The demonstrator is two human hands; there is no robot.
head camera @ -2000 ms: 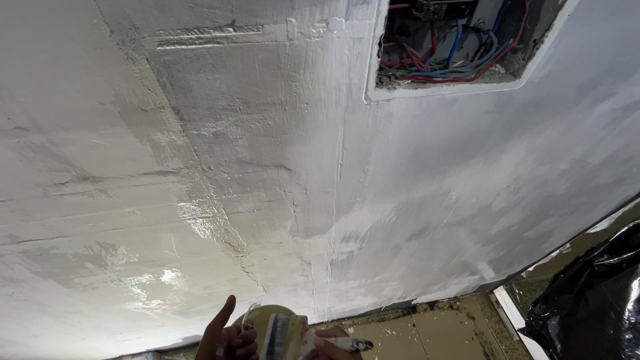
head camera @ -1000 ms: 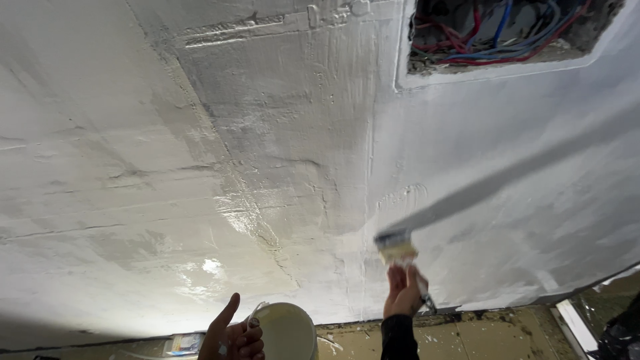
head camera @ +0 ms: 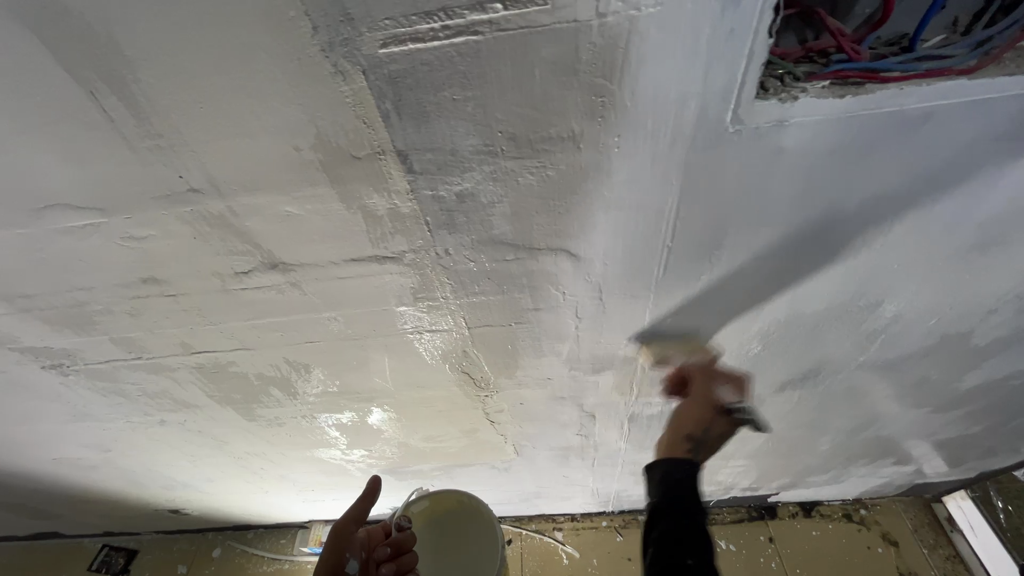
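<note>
My right hand (head camera: pixel 700 412), in a black sleeve, grips a wide paintbrush (head camera: pixel 676 350) by its handle. The bristles meet the grey-white plastered wall (head camera: pixel 528 280) below and left of the wall box, and the brush is blurred by motion. At the bottom, my left hand (head camera: pixel 370 538) has its thumb up and its fingers curled at the wire handle of a round bucket (head camera: pixel 450 532) that holds pale liquid. Wet, shiny patches show on the wall's lower left part.
An open wall box (head camera: pixel 888 40) with red and blue wires is at the upper right. Below the wall runs a paint-spotted tiled floor (head camera: pixel 744 544), with a small dark item (head camera: pixel 113 559) at the left and a white frame (head camera: pixel 980 532) at the right.
Two seconds ago the brush was over the bucket; a second ago it was up at the wall. It is at the wall now, in my right hand. The left hand stays beside the bucket.
</note>
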